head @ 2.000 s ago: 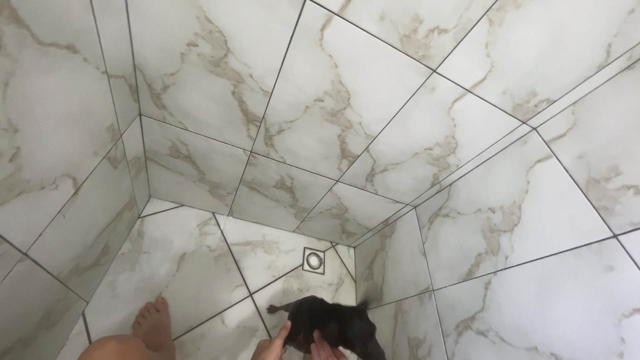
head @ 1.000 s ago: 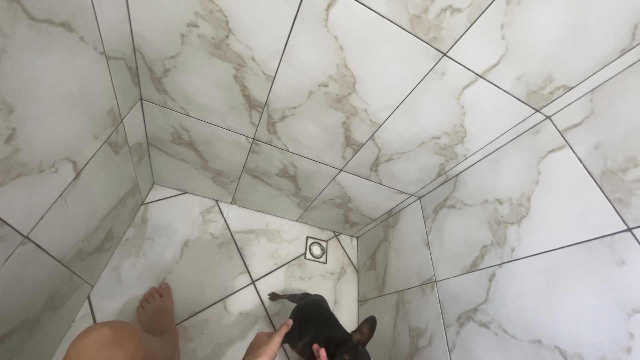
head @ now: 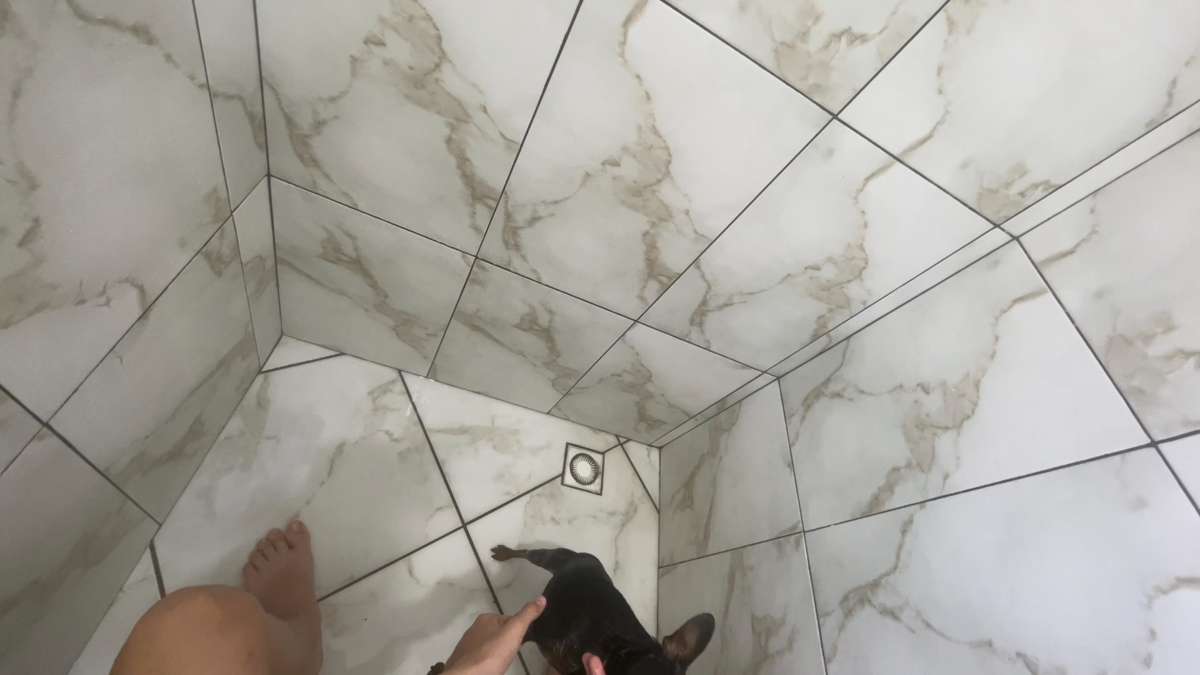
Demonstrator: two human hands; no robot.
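Observation:
A small black dog (head: pixel 595 609) is at the bottom of the head view, on the tiled floor. Its hind leg stretches to the left and one large ear points up at the right. My left hand (head: pixel 497 642) lies against the dog's left side with the thumb extended along its body; the lower part of the hand is cut off by the frame. Of my right hand (head: pixel 592 664), only a fingertip or so shows at the bottom edge, touching the dog near its shoulders; the rest is hidden or out of frame.
My bare foot (head: pixel 286 567) and bent knee (head: pixel 202 633) are at the lower left. A square floor drain (head: pixel 583 468) lies just beyond the dog, near the corner. Marble-patterned tile walls (head: pixel 581 347) enclose the floor at the left, front and right.
The dog's head and ear have come into clearer view at the right. Much less of my right hand shows than two seconds ago; my left hand stays at the dog's side.

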